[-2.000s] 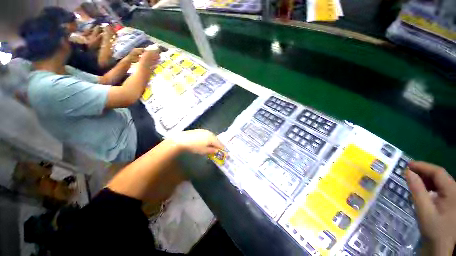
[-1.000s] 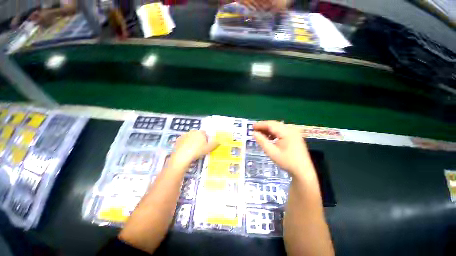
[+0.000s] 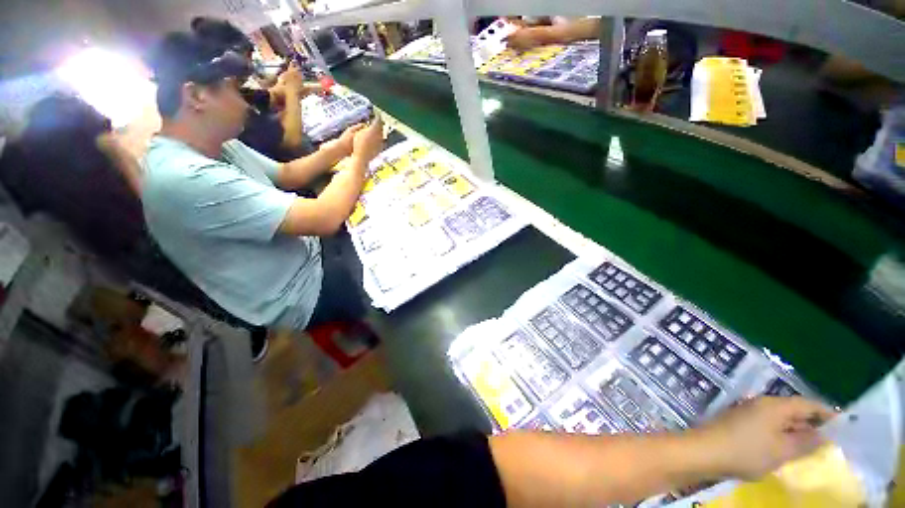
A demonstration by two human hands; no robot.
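The blister tray lies at lower right with rows of dark panels in its pockets. A labelled panel with yellow on it sits at its near left corner. My left hand reaches across the tray's lower part from a black sleeve. Its fingertips are at the yellow stickers and a raised white, translucent backing sheet at the right edge. Blur hides whether the fingers grip anything. My right hand is not in view.
A person in a light blue shirt sits at left, working over a neighbouring tray with yellow pieces. The green conveyor runs beyond a pale edge strip. A white post, a bottle and a yellow sheet stand or lie beyond.
The view has swung left, so the tray now shows at lower right. My left hand is at the right picture side over the yellow sheet. My right hand has left the picture.
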